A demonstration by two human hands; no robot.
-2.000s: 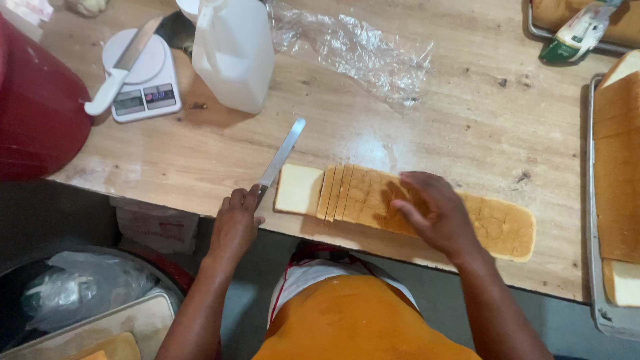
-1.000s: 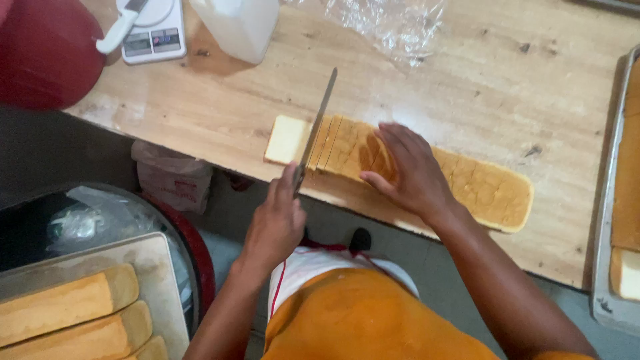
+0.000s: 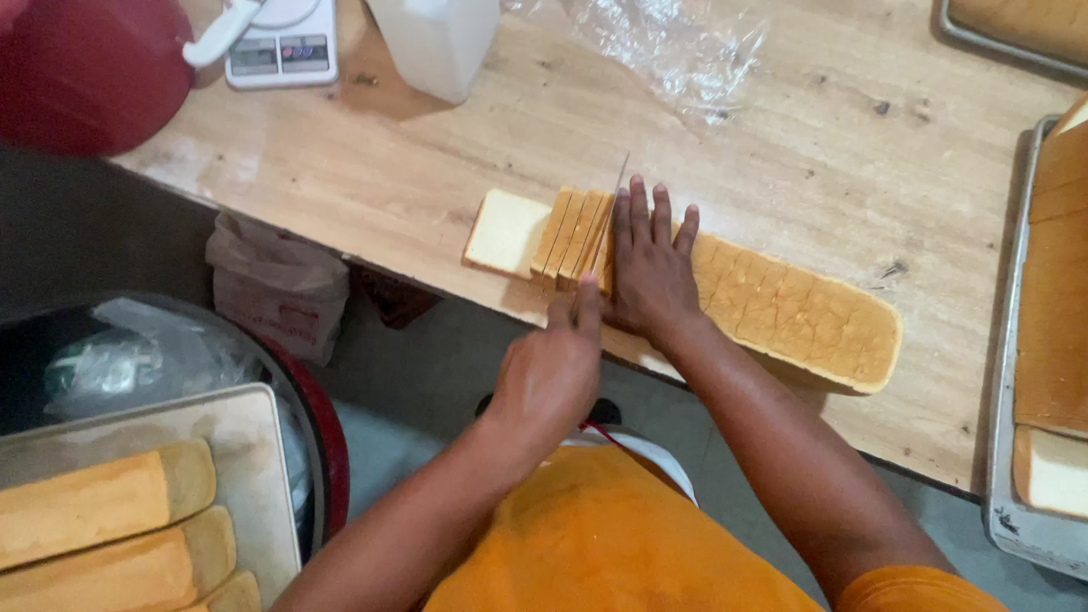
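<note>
A long loaf of bread (image 3: 799, 310) lies along the front edge of the wooden table, its top crust brown. My left hand (image 3: 551, 370) grips the handle of a long bread knife (image 3: 618, 184), whose thin blade stands across the loaf beside my other hand. Flat on the loaf, just right of the blade, rests my right hand (image 3: 653, 263) with its fingers apart. Several upright slices (image 3: 568, 234) stand left of the blade. At the loaf's left end a slice (image 3: 508, 233) lies with its white face up.
Behind are a kitchen scale (image 3: 282, 53), a white-handled knife (image 3: 223, 32), a plastic jug (image 3: 446, 42), clear plastic wrap (image 3: 671, 42) and a red tub (image 3: 85, 76). A tray of loaves (image 3: 285, 510) sits lower left over a bin; another metal tray (image 3: 1001, 399) holds bread at right.
The knife has moved rightward along the loaf, with more slices standing left of it. My right hand now lies flat with its fingers pointing away, close to the blade.
</note>
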